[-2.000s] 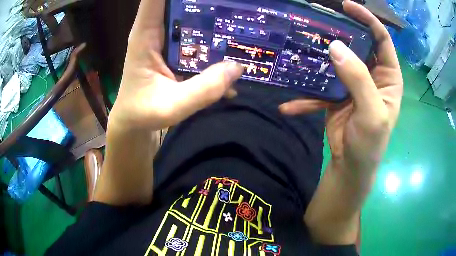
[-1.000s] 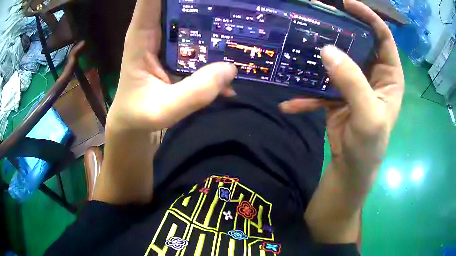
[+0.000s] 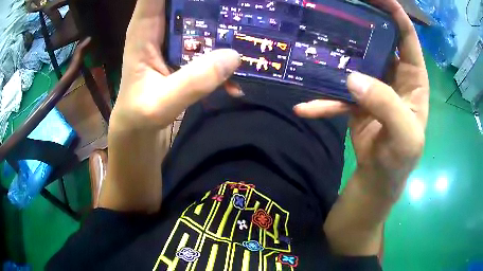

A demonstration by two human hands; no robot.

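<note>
A smartphone (image 3: 296, 45) is held sideways at the top of the view, its top edge partly cut off by the frame. Its lit screen shows a dark purple menu with rows of small weapon pictures. My left hand (image 3: 159, 87) is bare and grips the phone's left end, thumb over the lower left-middle of the screen. My right hand (image 3: 392, 106) is bare and grips the right end, thumb tip at the lower right of the screen. Fingers behind the phone are mostly hidden.
A black T-shirt (image 3: 249, 148) with yellow lines is below the phone. A wooden chair (image 3: 50, 114) with a crumpled blue bag (image 3: 45, 143) is at left. A whitish heap (image 3: 24, 69) is upper left. Blue plastic (image 3: 439, 32) is upper right, above the shiny green floor (image 3: 439, 143).
My right thumb has moved down the screen to its lower edge. The phone and my left hand have shifted slightly up and left. The menu's pictures have changed on the right side.
</note>
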